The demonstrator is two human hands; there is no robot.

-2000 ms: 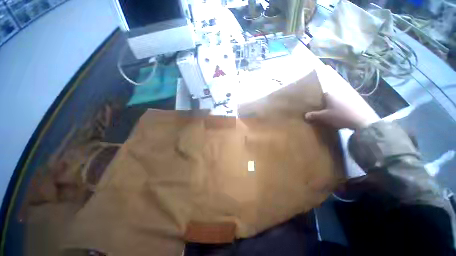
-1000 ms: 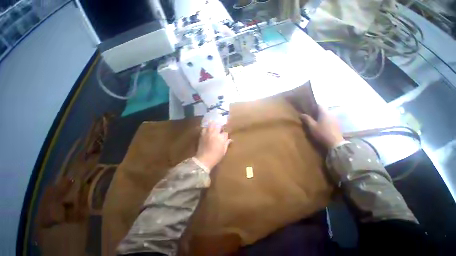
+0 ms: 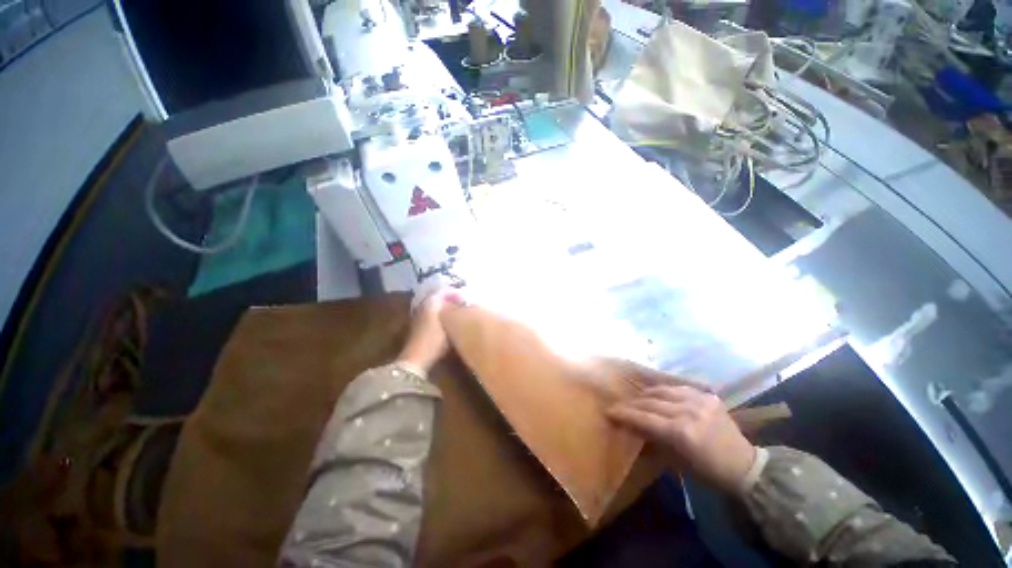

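The brown bag body [image 3: 277,411] spreads over the table front and down toward the lap. A smoother orange-brown part [image 3: 544,405] lies folded over at its right, its corner pointing toward me. My left hand [image 3: 429,331] is at the bag's edge just below the needle area of the white sewing machine head [image 3: 413,200]; its fingertips are partly hidden in glare. My right hand [image 3: 690,427] lies on the right side of the orange-brown part, fingers holding its edge. The presser foot and needle are too bright to make out.
A dark screen with white casing [image 3: 261,139] stands upper left, with teal cloth [image 3: 255,239] below. Brown bags with straps [image 3: 94,444] heap at far left. Cream bags with cords [image 3: 694,89] lie upper right. Thread cones [image 3: 479,42] stand behind the machine.
Compared with one second ago, the bag's right side has turned over toward me, uncovering the white table. My right hand has moved down with it. My left hand, absent two seconds ago, stays near the needle.
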